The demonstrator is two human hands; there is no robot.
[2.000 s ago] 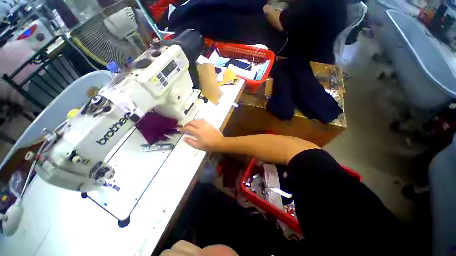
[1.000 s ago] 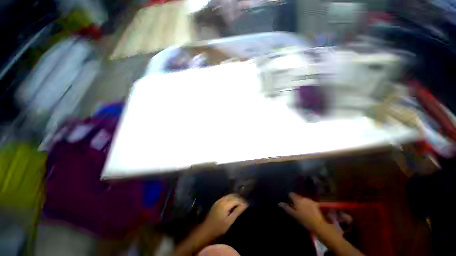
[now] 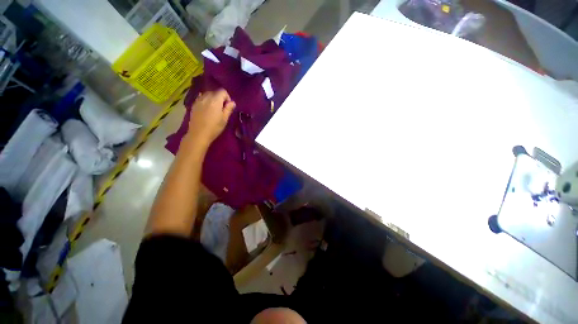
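A heap of maroon cut pieces (image 3: 231, 161) with several white paper-like patches lies left of the white table. Some blue cloth shows at its edges. My left hand (image 3: 212, 115) is on the upper left part of the heap, fingers curled into the maroon cloth; the fingertips are hidden. My right hand is not in view.
The white sewing table (image 3: 405, 126) has its corner beside the heap. Part of the machine bed (image 3: 539, 209) shows at the right edge. A yellow basket (image 3: 158, 63) stands beyond the heap. An open carton (image 3: 244, 237) is below it, and white sacks (image 3: 89, 145) lie left.
The view has swung left from the machine to the heap. My left hand has moved from near my lap onto the maroon cloth. My right hand has left the view.
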